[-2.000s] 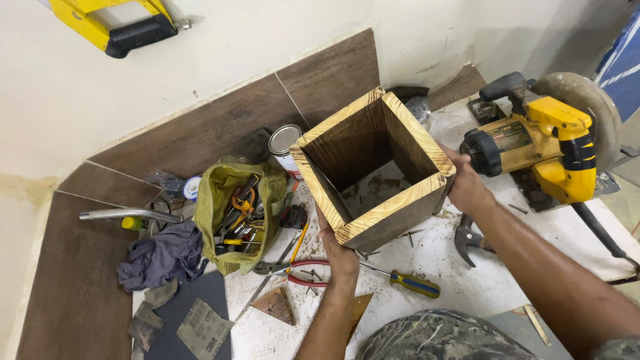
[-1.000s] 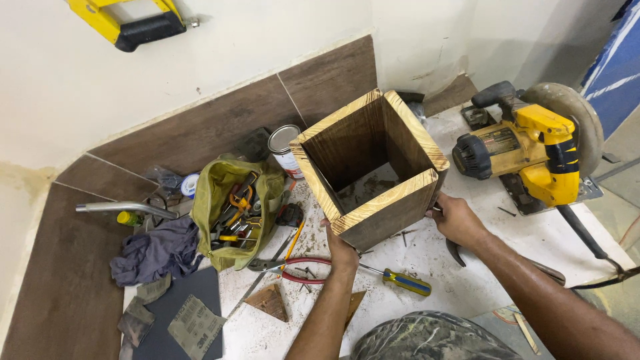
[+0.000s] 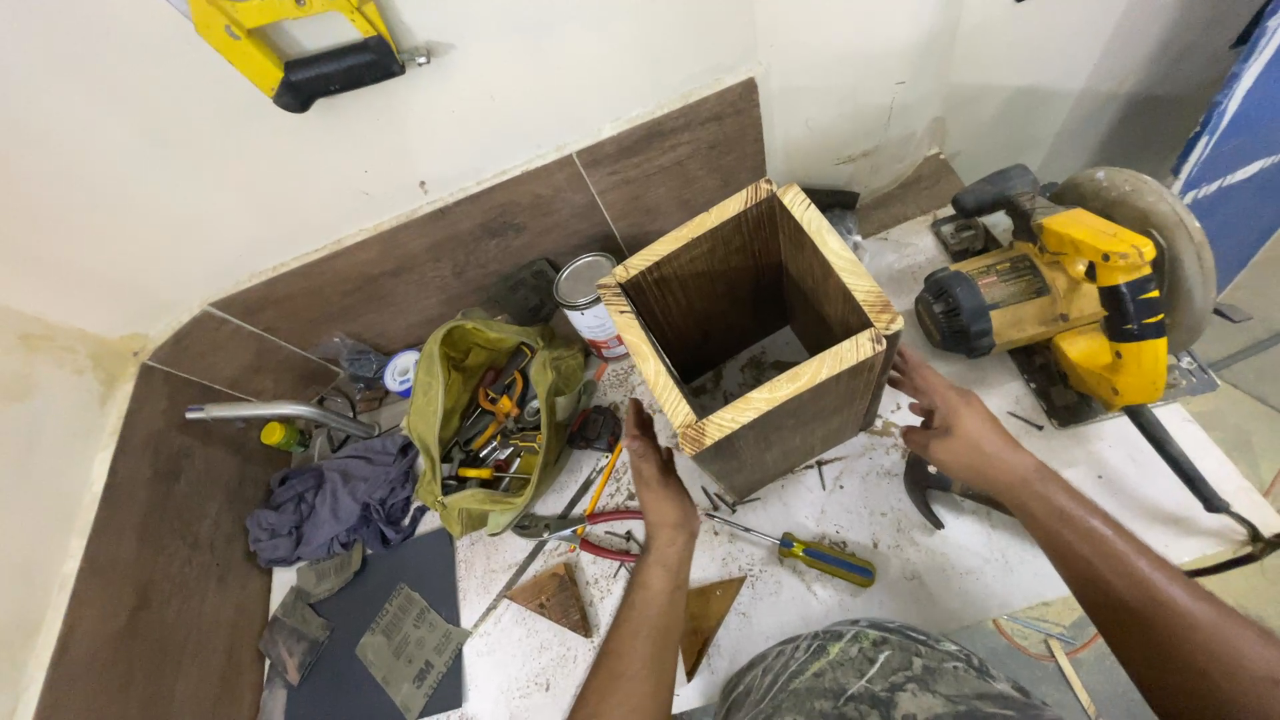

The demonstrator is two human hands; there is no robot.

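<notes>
A square, open-ended wooden box [image 3: 790,425] of dark boards with pale cut edges stands upright on the white worktop. Beside its near left corner is my left hand [image 3: 660,480], fingers extended and holding nothing. My right hand [image 3: 955,420] is at the box's right side, fingers apart and gripping nothing; whether its fingertips touch the wood I cannot tell. A claw hammer [image 3: 930,490] lies under my right wrist, partly hidden. Between my forearms rest a screwdriver [image 3: 825,560] and several loose nails [image 3: 822,475]. Red-handled pliers [image 3: 600,518] lie partly behind my left hand.
A yellow circular saw [image 3: 1080,290] sits at the right, its cord trailing off the edge. Left of the box are a metal can [image 3: 590,310], a green tool bag [image 3: 435,440], a tape measure [image 3: 594,428], a purple cloth [image 3: 335,500], sandpaper [image 3: 410,645] and triangular wood pieces [image 3: 555,598].
Both hands were on the box's sides two seconds ago; my left hand has now let go and stands off its corner. My right hand's fingers have spread. The box remains upright.
</notes>
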